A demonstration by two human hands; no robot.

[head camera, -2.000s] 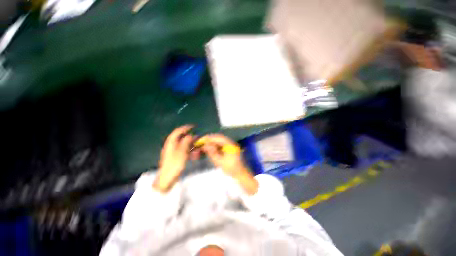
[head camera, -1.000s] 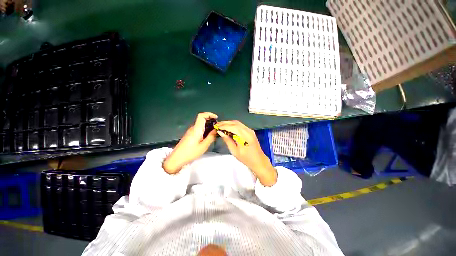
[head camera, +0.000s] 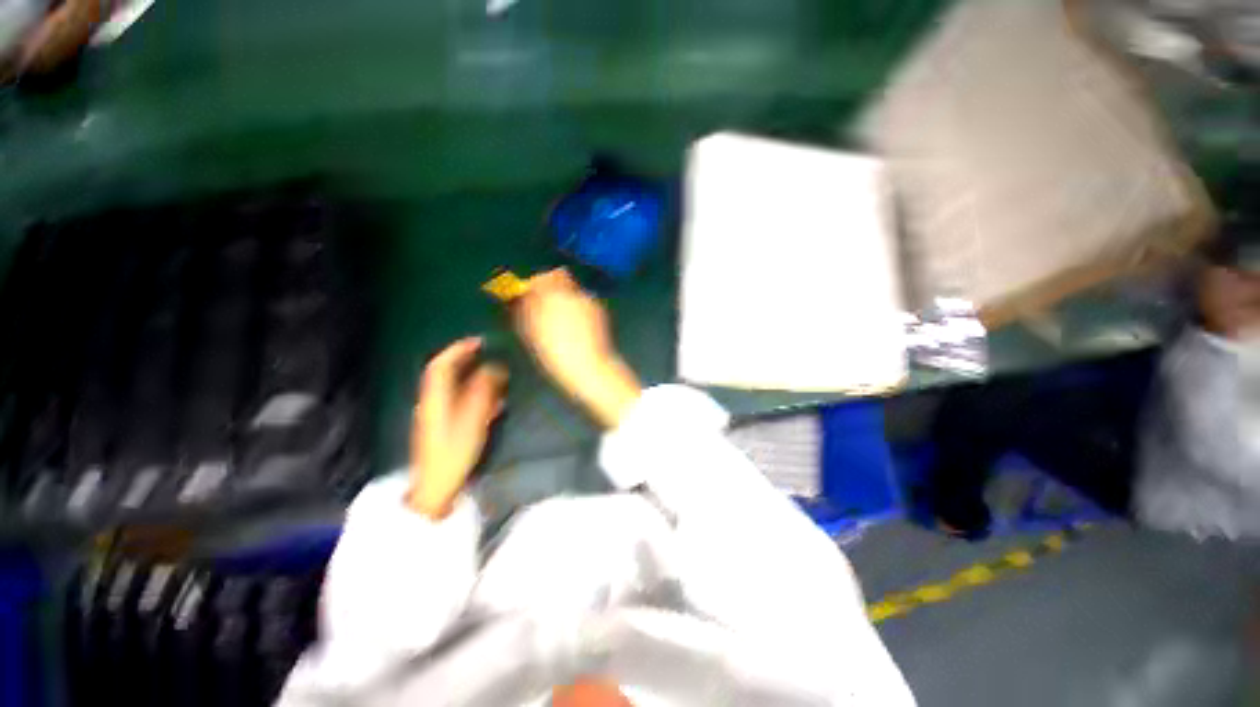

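The frame is blurred. My right hand (head camera: 564, 329) is over the green bench, left of and below the blue-lined box (head camera: 609, 225), and holds the yellow-handled tool (head camera: 507, 286) at its fingertips. My left hand (head camera: 453, 414) is nearer to me, lower left of the right hand, with its fingers curled. A dark shape shows by its fingertips, but I cannot tell whether the black housing is held there. The two hands are apart.
Black blister tray (head camera: 180, 345) at left, another (head camera: 194, 628) below the bench edge. White parts tray (head camera: 790, 263), clear bag (head camera: 947, 337) and propped second tray (head camera: 1029, 166) at right. Blue bin (head camera: 857, 463) below the edge. A person's white sleeve (head camera: 1209, 442) at far right.
My hands have moved apart. My right hand has gone forward and left with the yellow tool. My left hand has moved left and slightly down. The view has shifted and blurred.
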